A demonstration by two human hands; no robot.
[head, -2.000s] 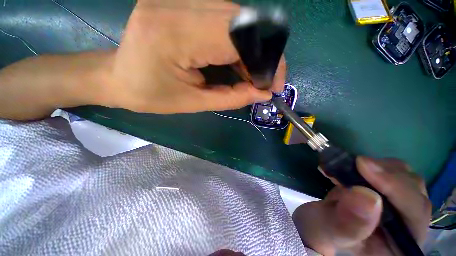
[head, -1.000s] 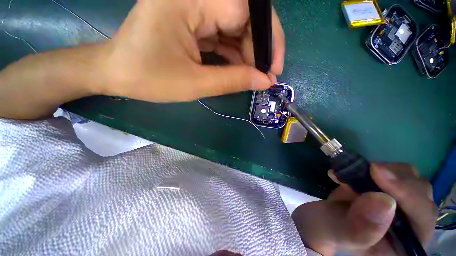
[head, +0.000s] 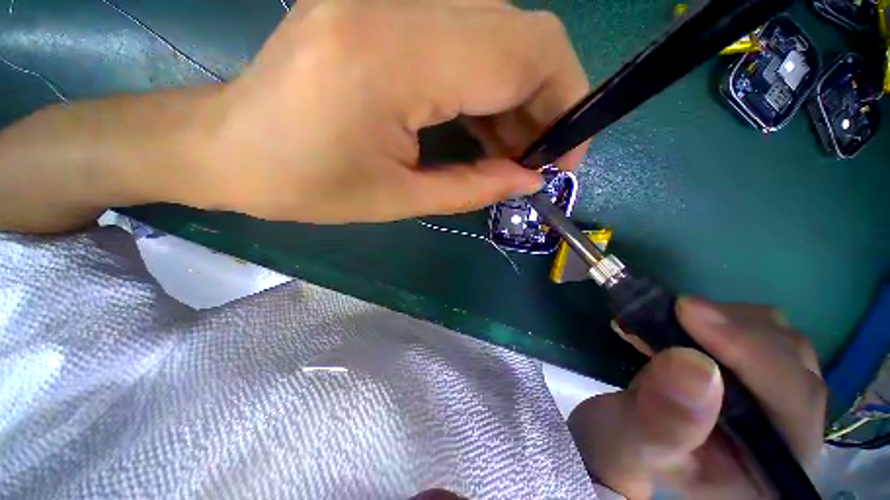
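A watch case (head: 519, 239) with a dark blue-purple circuit board lies open side up on the green mat. A battery (head: 583, 256) with yellow edges lies against its lower right side, partly behind the iron. My right hand (head: 698, 400) grips a black soldering iron (head: 649, 311); its barrel reaches over the battery and its tip is at the board's upper part. My left hand (head: 410, 127) holds black tweezers (head: 644, 83) that slant up to the right; fingertips and tweezer points are at the case's upper edge and hide part of it. Tip contact cannot be told.
Waiting units (head: 771, 73) with yellow-edged batteries lie at the upper right. Thin solder wire (head: 454, 230) lies left of the case and more at the upper left. A blue strip (head: 864, 342) and thin cables (head: 859, 427) are at the right edge. A pale textured smock (head: 293, 391) fills the lower left.
The tweezers have swung from upright to slanting up right. The iron has moved up and left, its tip further over the board. My left hand has shifted slightly down and right.
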